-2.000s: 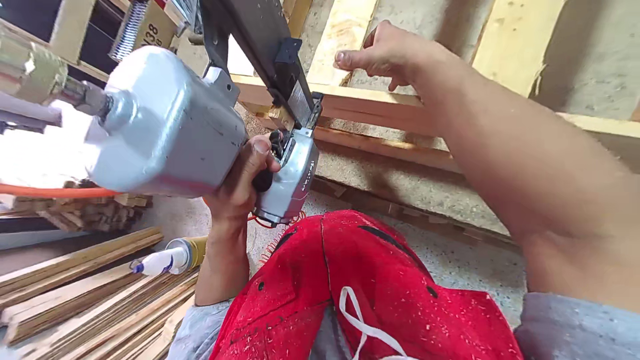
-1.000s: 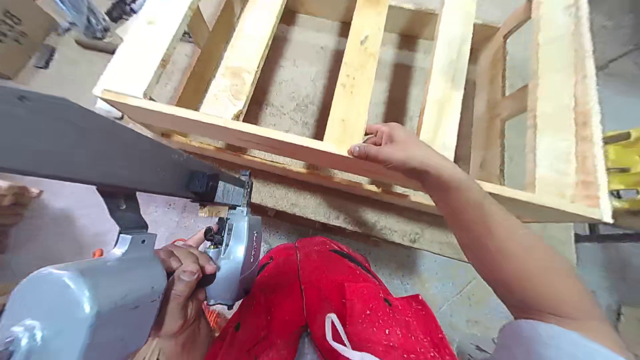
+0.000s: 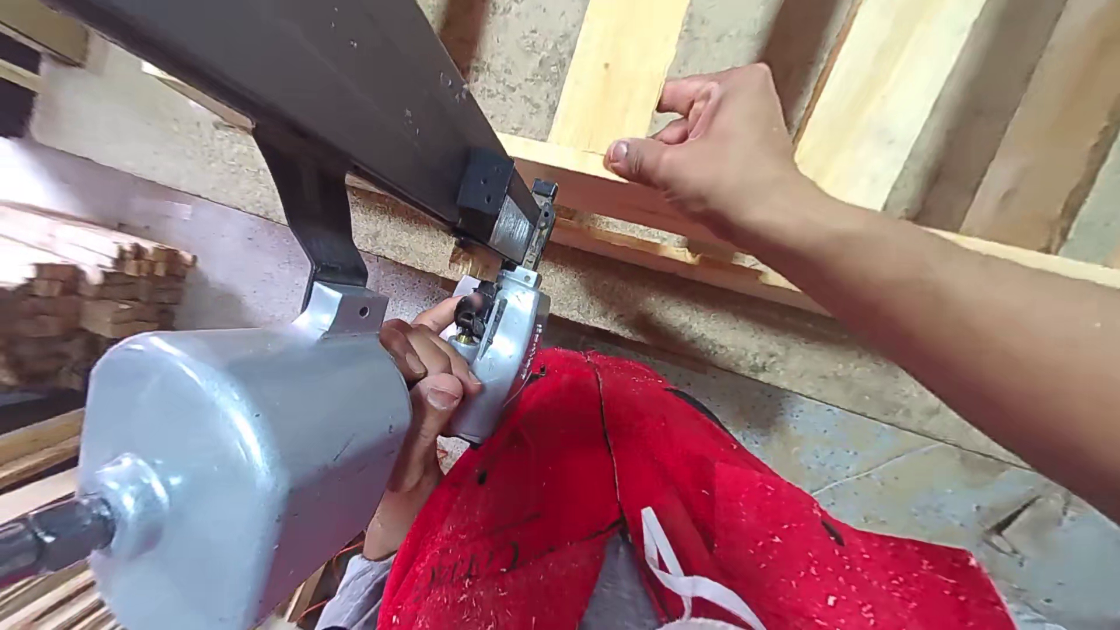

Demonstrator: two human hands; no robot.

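A grey pneumatic nailer with a long black magazine fills the left side. My left hand is wrapped around its handle, and the nose lies just short of a wooden frame's edge board. At the end of a pale slat, my right hand rests its thumb on the edge board, with its fingers curled at the slat's side. Whether that hand grips the slat is partly hidden by the fingers.
More slats cross the frame at right. Stacked wood pieces lie at the left, with long strips below. An air hose fitting sticks out from the nailer at lower left. Red sawdust-specked clothing covers my lap.
The view has shifted a lot. My right hand stays at the slat's end by the edge board. The nailer's nose is nearer that board than one second ago, still in my left hand.
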